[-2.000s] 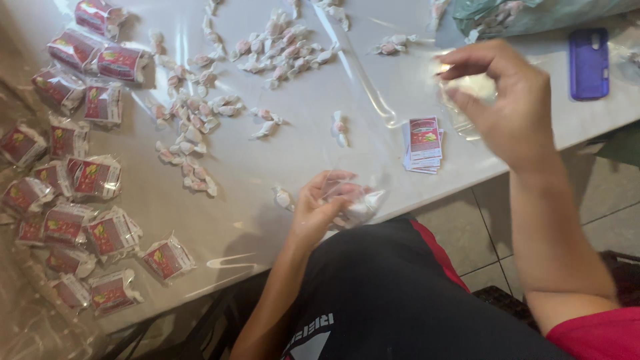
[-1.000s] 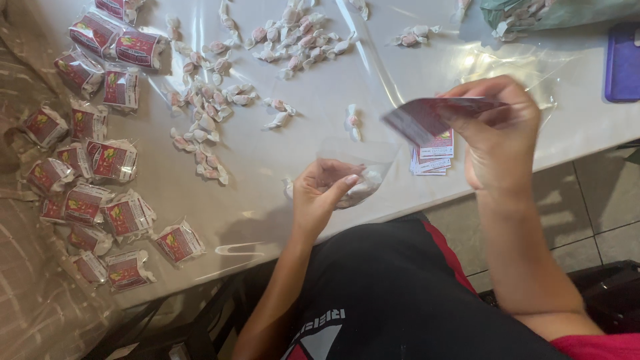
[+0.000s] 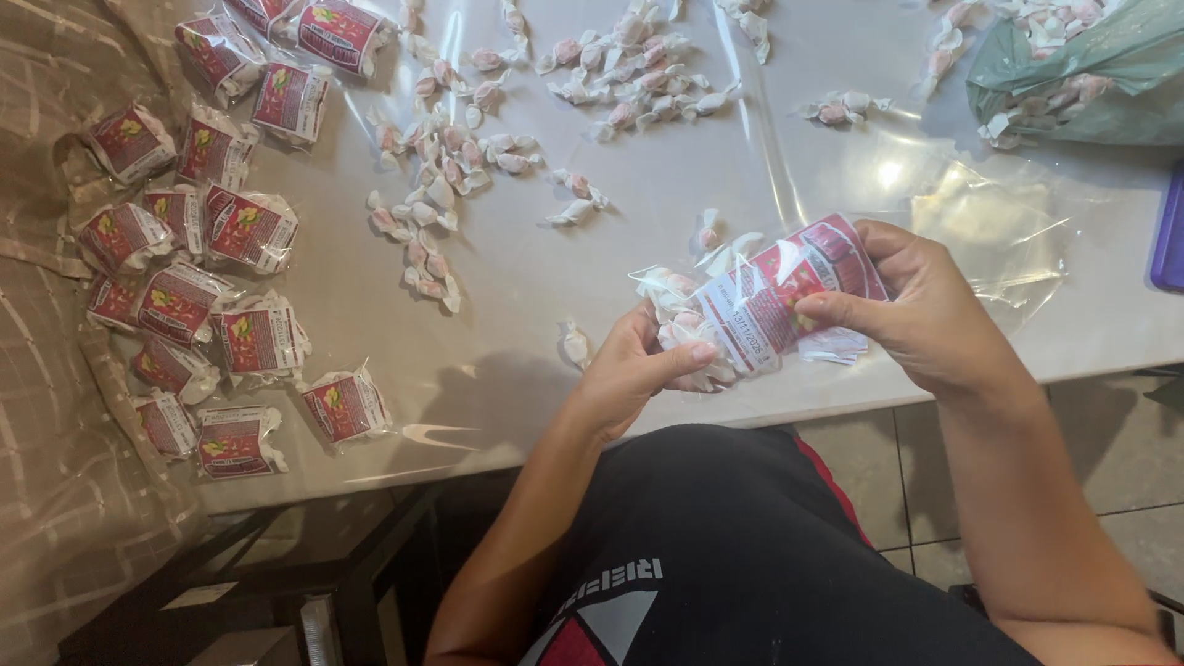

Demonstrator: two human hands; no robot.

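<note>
My left hand (image 3: 643, 365) grips the lower end of a clear plastic bag (image 3: 689, 324) that holds several paper-wrapped candies. With thumb and fingers, my right hand (image 3: 911, 296) pinches a red printed label card (image 3: 814, 268) at the bag's other end; the card lies at least partly inside the clear film. More printed cards (image 3: 832, 347) lie on the table just beneath, partly hidden by the hands. Loose wrapped candies (image 3: 638, 69) are scattered beyond my hands, and a single one (image 3: 573, 345) lies beside my left hand.
Several filled, labelled candy bags (image 3: 254, 338) cover the left of the plastic-covered table (image 3: 518, 398). At right are flat clear bags (image 3: 980, 222), a green plastic bag of candies (image 3: 1110, 92) and a purple object (image 3: 1171, 231). A checked cloth (image 3: 46, 370) hangs at left.
My right hand has brought the red card from above the card stack leftward to the candy bag in my left hand. Two seconds ago that hand was over the flat clear bags.
</note>
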